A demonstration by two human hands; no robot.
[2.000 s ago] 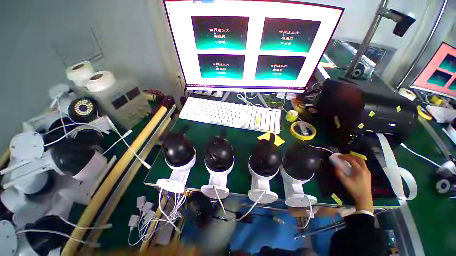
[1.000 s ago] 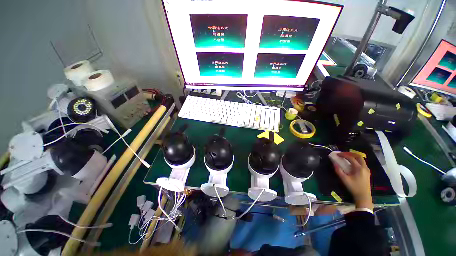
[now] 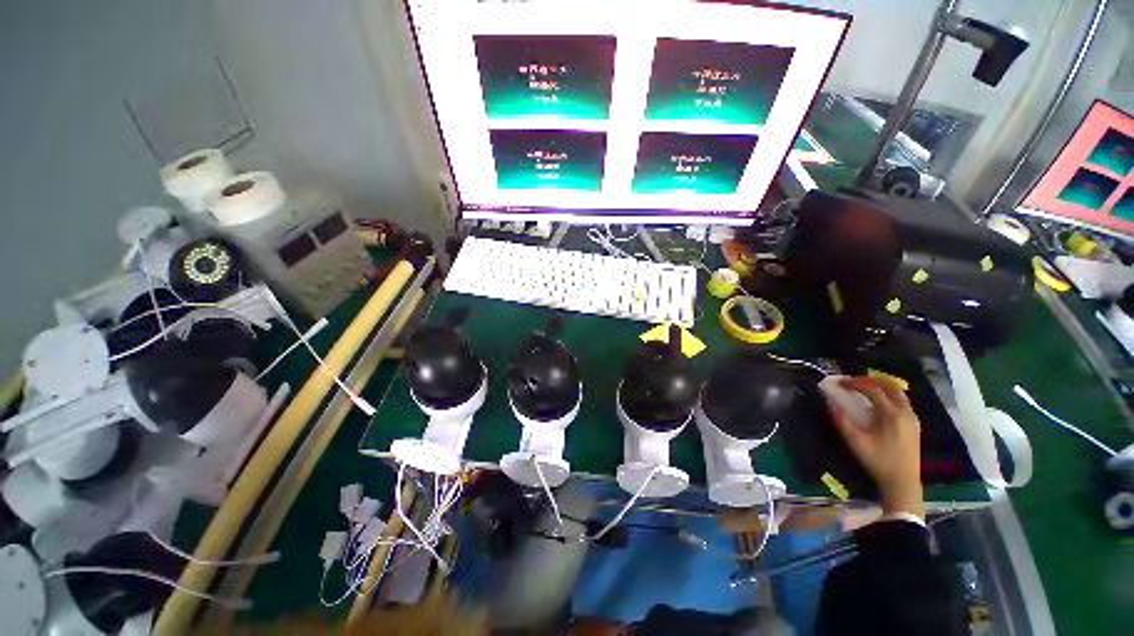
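Note:
My right hand rests over the white computer mouse on the black mouse pad. Four PTZ cameras stand in a row along the bench edge, with black ball heads and white arms and feet: the first, the second, the third and the fourth. No lens face is visible on them. The monitor shows four dark green pictures with small reddish text. I cannot make out my left hand; blurred shapes lie at the bottom edge.
A white keyboard lies below the monitor. A yellow tape roll, black machine and looping white strip are at right. Yellowish rails separate a jumbled camera pile at left. White connectors hang at the bench's left edge.
My right hand stays on the mouse, almost unmoved. At the far right, the white cable and camera on the neighbouring bench have shifted slightly.

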